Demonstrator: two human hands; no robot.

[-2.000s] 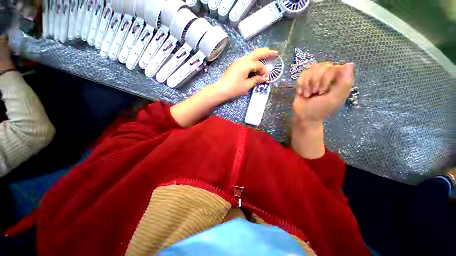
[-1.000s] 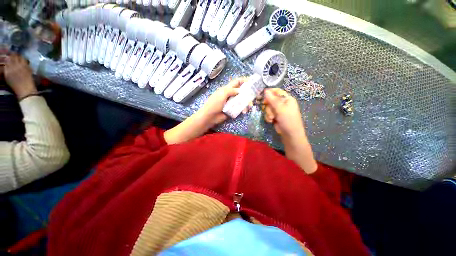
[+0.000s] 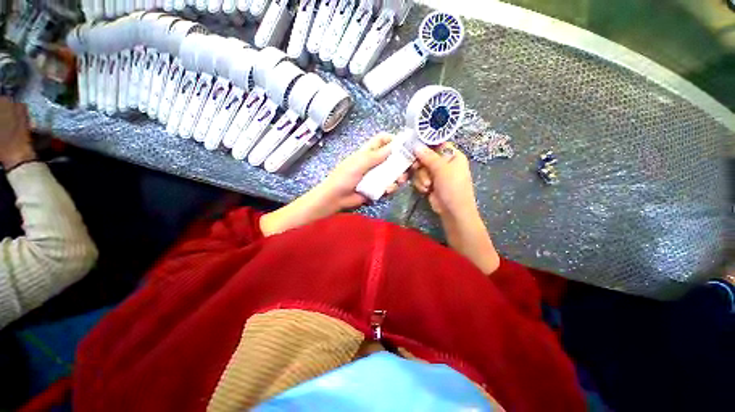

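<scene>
A white handheld fan (image 3: 388, 170) is held in front of me, its round spoked head up and to the right, its handle down and to the left. My left hand (image 3: 360, 175) grips the handle from the left. My right hand (image 3: 444, 175) has its fingers at the neck, just below the fan head. Whether a tiny part sits between the right fingertips is too small to tell. A pile of small glittering parts (image 3: 486, 143) lies right of the fan head. A smaller dark pile (image 3: 547, 167) lies further right.
A long row of white fans (image 3: 216, 110) stands at the left, with another row (image 3: 342, 32) behind. A single fan (image 3: 395, 71) lies beyond the held one. Bubble wrap (image 3: 620, 161) covers the bench. Another person's sleeve (image 3: 47, 233) is at the left edge.
The fan was lying flat two seconds ago and is now held up in my left hand. My right hand has come left from the parts to the fan's neck. The view has shifted slightly.
</scene>
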